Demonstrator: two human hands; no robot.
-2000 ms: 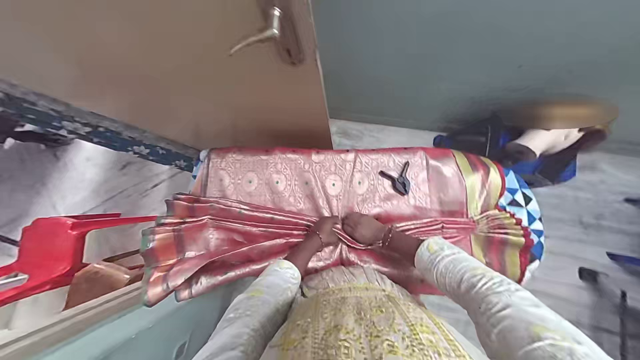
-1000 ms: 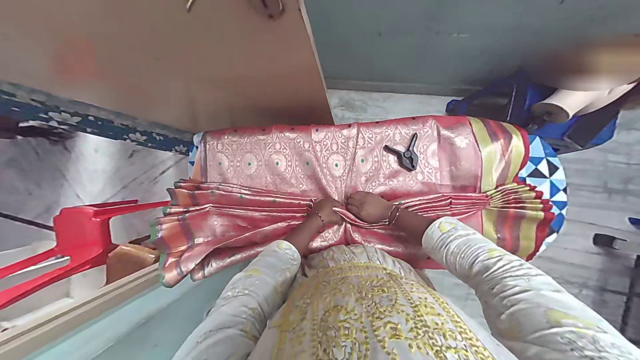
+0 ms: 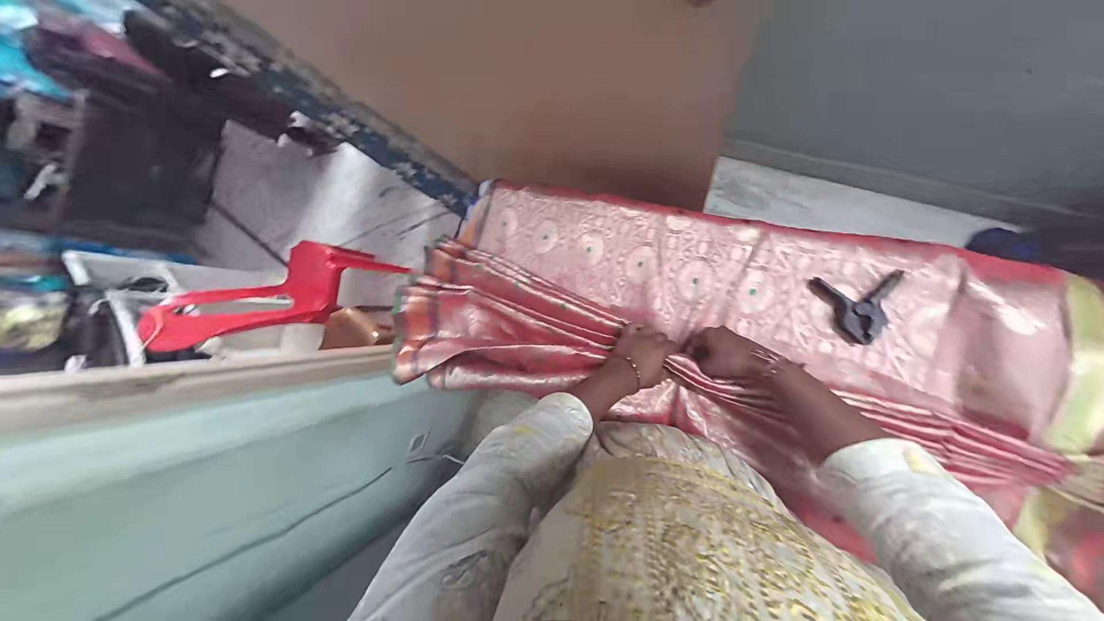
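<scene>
A pink and red silk sari (image 3: 638,250) with woven gold motifs lies spread across a padded surface. Its near part is gathered into narrow lengthwise pleats. My left hand (image 3: 642,355) grips the pleats near the middle of the cloth. Just to its right, my right hand (image 3: 733,354) is closed on the same pleats, with a small gap between the hands. Beyond my right hand, a black spring clamp (image 3: 858,312) rests on the flat part of the sari, its handles spread away from me. The fingertips of both hands are partly hidden by the cloth.
A brown door (image 3: 552,95) stands behind the cloth, beside a grey-green wall (image 3: 906,103). At the left are a red plastic chair (image 3: 302,297), a brown object (image 3: 358,328) and a pale green low wall (image 3: 216,483). Blurred household items lie at the far left.
The view has swung left, showing more of the low wall and the items at the far left. Both hands keep hold of the pleats; the clamp still lies on the sari.
</scene>
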